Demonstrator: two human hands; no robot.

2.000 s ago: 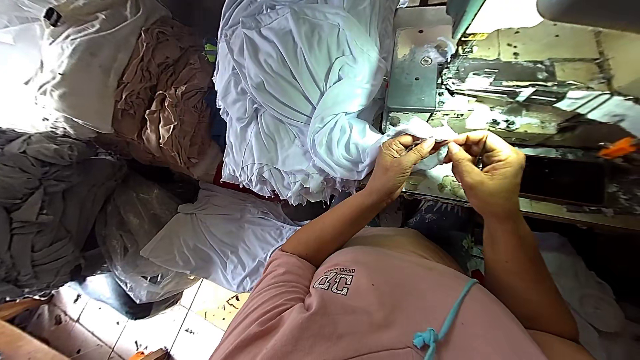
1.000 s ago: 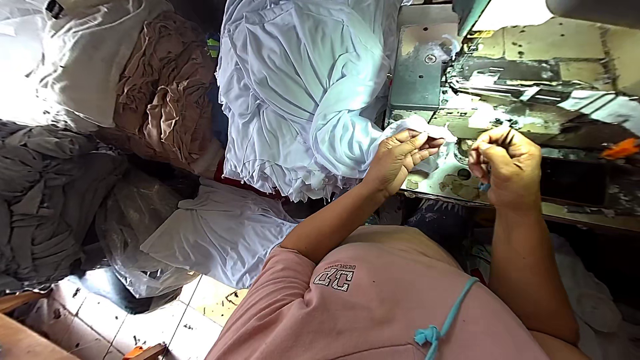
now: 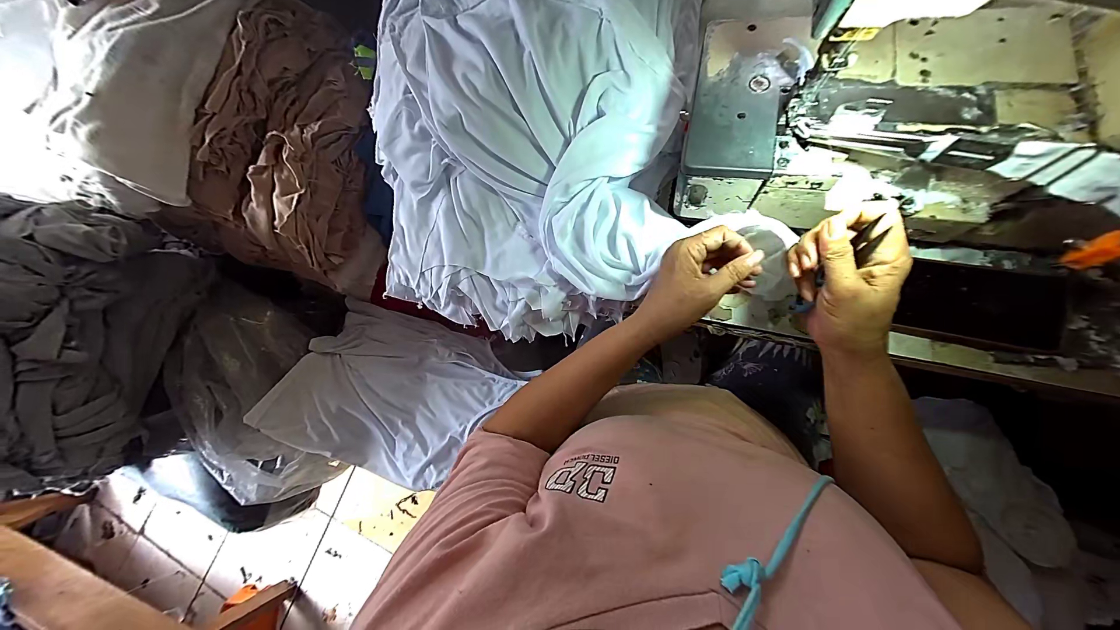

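My left hand (image 3: pixel 710 273) has thumb and fingers drawn together over the edge of a white cloth (image 3: pixel 604 210); whether it pinches cloth or a thread is too small to tell. That cloth trails from a thick white fabric pile. To its right, my right hand (image 3: pixel 856 276) is raised and closed around a small dark pointed tool (image 3: pixel 866 238), perhaps thread snips, mostly hidden by the fingers. A bit of blue shows below the fingers. The two hands are apart, in front of the metal bed of a sewing machine (image 3: pixel 731 105).
Brown fabric (image 3: pixel 280 157), dark grey fabric (image 3: pixel 79 350) and a clear plastic bag (image 3: pixel 245 402) are on the left. A light cloth (image 3: pixel 394 394) hangs below the white pile. An orange object (image 3: pixel 1092 252) lies at the right of the worktable. Wooden parts (image 3: pixel 79 577) stand at lower left.
Two seconds ago both hands met at the white cloth's edge; my right hand then moved off to the right. Since one second ago, its grip has turned and the dark tool shows.
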